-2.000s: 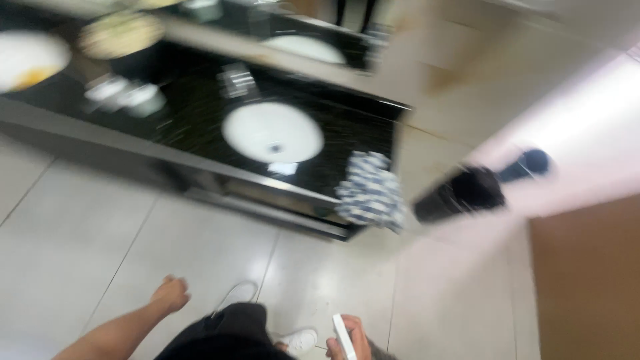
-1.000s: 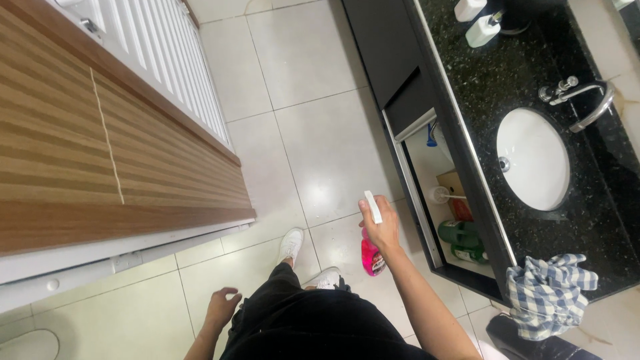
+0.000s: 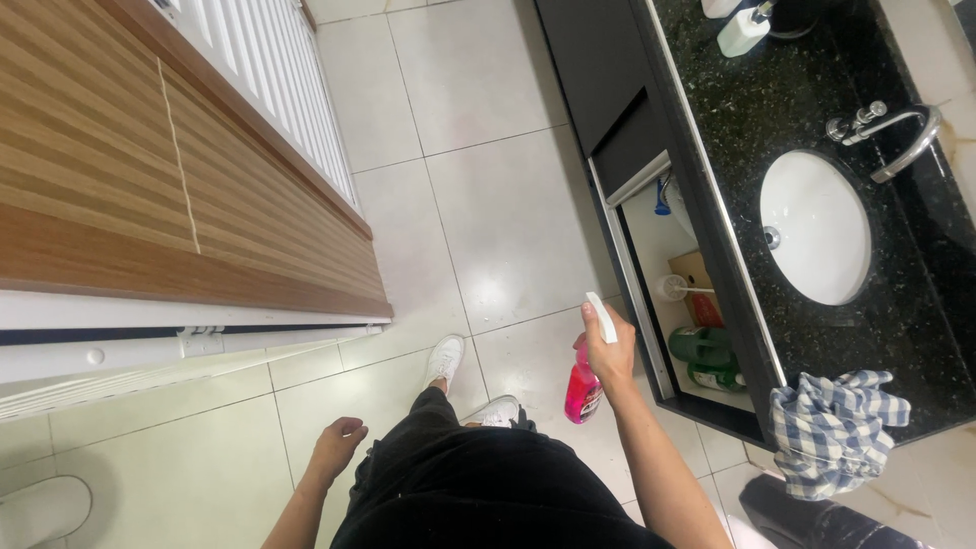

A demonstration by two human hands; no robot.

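My right hand grips the neck of a spray bottle of pink liquid with a white trigger head, held over the floor beside the vanity. My left hand hangs at my side with its fingers loosely curled and nothing in it. To the right, an opened vanity cabinet shows green bottles, a white round-headed brush and a cardboard box. A blue and white checked cloth drapes over the corner of the black granite countertop.
An oval white sink with a chrome faucet and a white pump dispenser are on the counter. A wooden door stands at left. A dark bin is below the cloth. A white toilet shows at lower left.
The view has turned a lot since the first frame. Since one second ago, my right hand has kept hold of the bottle, whose pink body now shows more fully.
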